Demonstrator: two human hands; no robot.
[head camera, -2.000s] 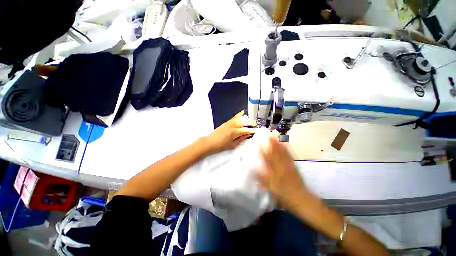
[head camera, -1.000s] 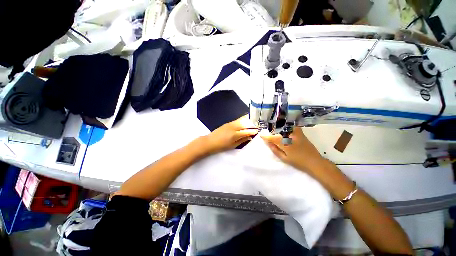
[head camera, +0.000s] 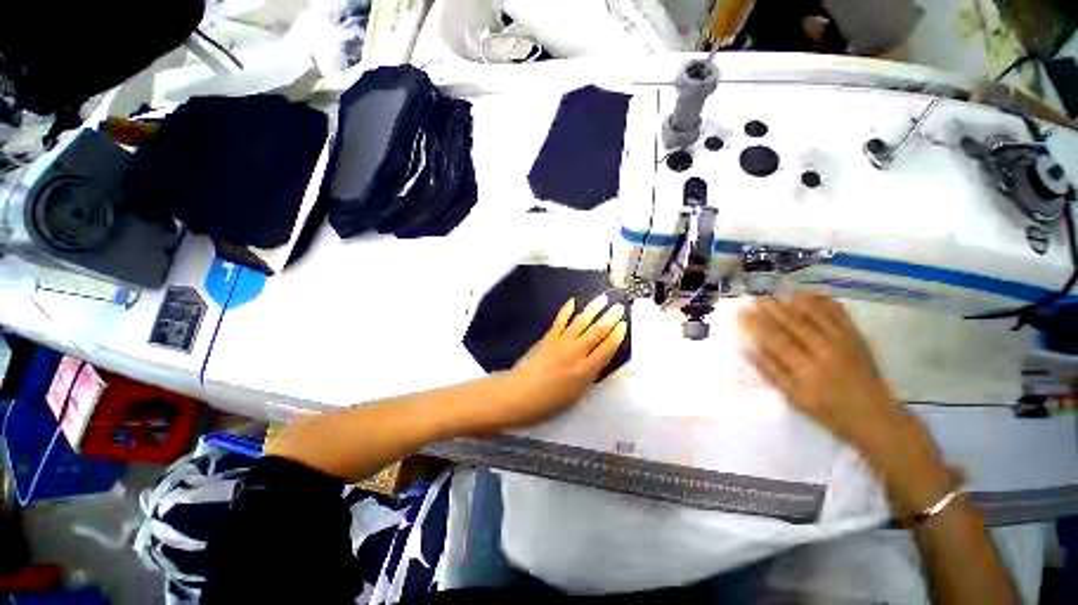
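A dark cut panel (head camera: 520, 317) lies on the white backing strip (head camera: 697, 408), left of the needle area of the sewing machine (head camera: 875, 242). My left hand (head camera: 576, 355) lies flat on the panel's right part, fingers slightly apart, fingertips close to the presser foot (head camera: 638, 287). My right hand (head camera: 816, 360) is right of the needle over the white cloth, blurred, fingers close together; whether it holds cloth is unclear. Another dark panel (head camera: 582, 148) lies behind, left of the machine head. The white cloth hangs over the table edge to my lap.
A fanned panel stack (head camera: 402, 154) and a larger black pile (head camera: 231, 171) lie on the left of the table. A grey coil (head camera: 73, 210) is at the far left. A red crate (head camera: 142, 423) stands below left. A ruler strip (head camera: 638, 475) runs along the front edge.
My right hand has moved right, away from the needle. My left hand has shifted onto the panel, which lies nearer the front. The white cloth has spread flatter. The view has shifted slightly.
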